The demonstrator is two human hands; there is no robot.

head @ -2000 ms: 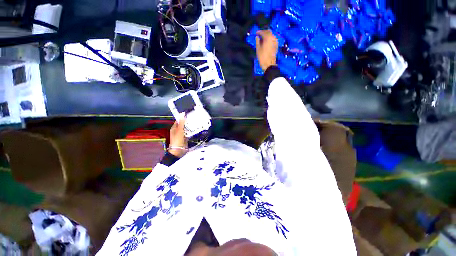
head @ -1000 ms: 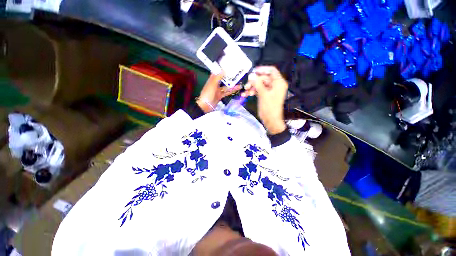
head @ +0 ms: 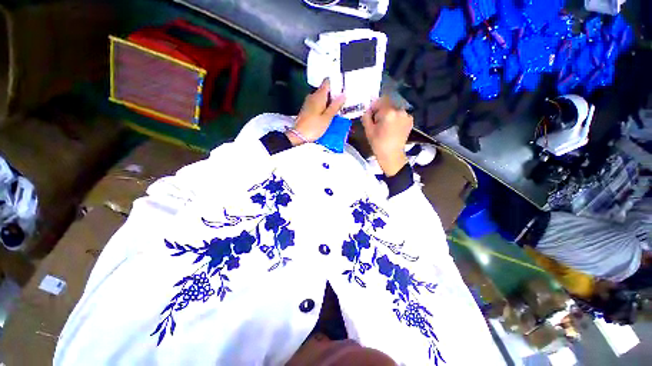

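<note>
My left hand (head: 318,114) holds a white housing (head: 356,75) with a dark rectangular window near the bench edge. My right hand (head: 388,129) is at the housing's lower right corner, with its fingers bent close together; whether it grips the housing or something small there cannot be told. A blue flat piece (head: 334,134) hangs just below the housing, beside my left hand. What joins it to the housing is hidden.
A heap of blue flat pieces (head: 525,46) and black pads (head: 436,89) lie on the dark bench. A white unit with wires (head: 572,125) stands at the right. A red item with a yellow-edged front (head: 156,82) is on the floor. Cartons (head: 57,236) are at the left.
The view has shifted. The housing has been turned more upright and its window now lies at the upper right. The blue piece now hangs clearly below it. Both hands stay close to the housing.
</note>
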